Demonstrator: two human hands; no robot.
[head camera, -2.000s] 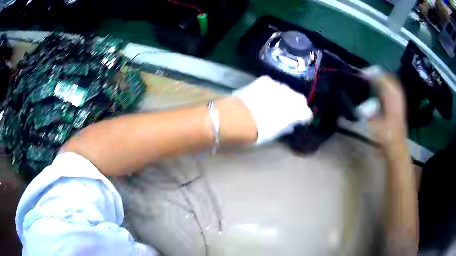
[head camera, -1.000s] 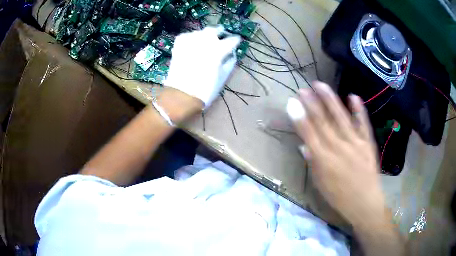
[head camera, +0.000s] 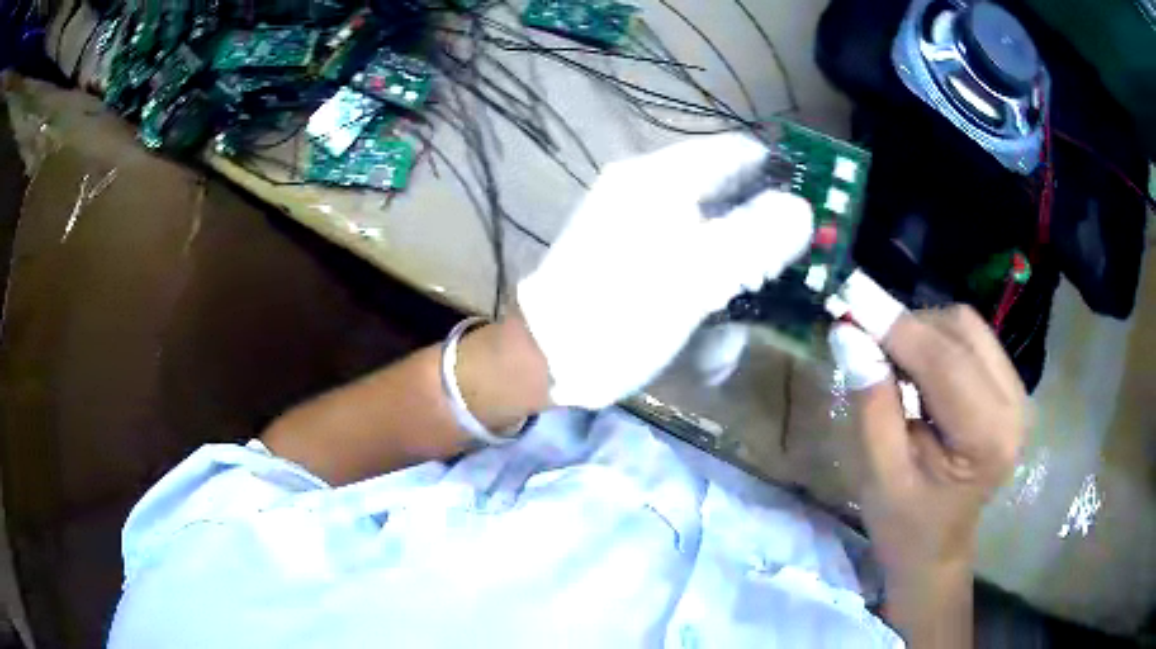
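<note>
My left hand (head camera: 659, 260), in a white glove, grips a green circuit board (head camera: 847, 209) over the near edge of the table. The board has white sockets and a red one along its right edge. My right hand (head camera: 944, 399), with white finger cots, pinches a small lead plug (head camera: 838, 306) at the board's lower right corner; whether it is seated cannot be told. The black speaker housing (head camera: 875, 64) lies to the right, with the silver speaker driver (head camera: 970, 83) in it, red wires and a small green part (head camera: 1010, 268).
A board pile (head camera: 266, 64) lies at the upper left, with long black wires trailing over the table (head camera: 444, 247). One board (head camera: 583, 18) lies apart at the top. Brown cardboard (head camera: 140, 266) stands at the left, below the table edge.
My left hand has moved right from the pile with a board in its grip. My right hand has moved lower right and now pinches a plug at the board. The view has shifted slightly.
</note>
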